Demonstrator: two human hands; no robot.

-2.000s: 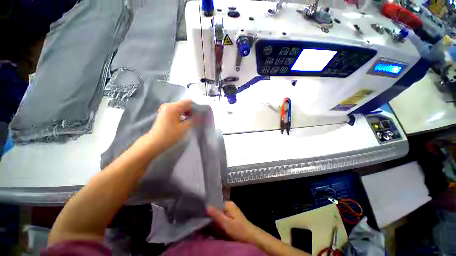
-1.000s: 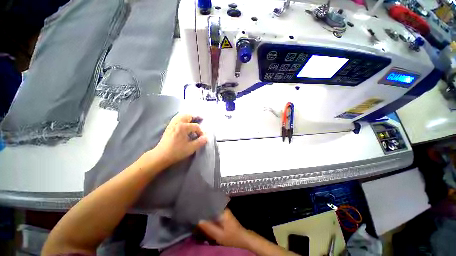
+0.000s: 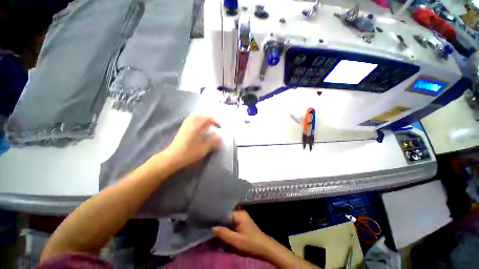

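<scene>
A grey fabric panel (image 3: 142,136) lies on the machine table, its upper end at the brightly lit presser foot (image 3: 229,97), its lower part hanging over the front edge. A smaller grey piece (image 3: 215,197) lies on its right side, its corner turned out to the right. My left hand (image 3: 193,143) is on the cloth just below the needle, slightly blurred, fingers bent and holding the cloth down. My right hand (image 3: 241,231) is at the cloth's lower edge below the table, thumb and fingers around it. Glare hides the needle point.
Two stacks of grey cut pieces (image 3: 73,73) (image 3: 157,47) lie at the left. Orange and blue snips (image 3: 309,128) lie on the machine bed, right of the needle. The white sewing machine (image 3: 336,102) stands behind. A phone (image 3: 315,256) lies on a beige board (image 3: 336,239) below the table.
The raised, folded cloth has come down flatter on the table. The smaller piece's corner has swung right. My left hand has moved down from the presser foot. The view has shifted slightly.
</scene>
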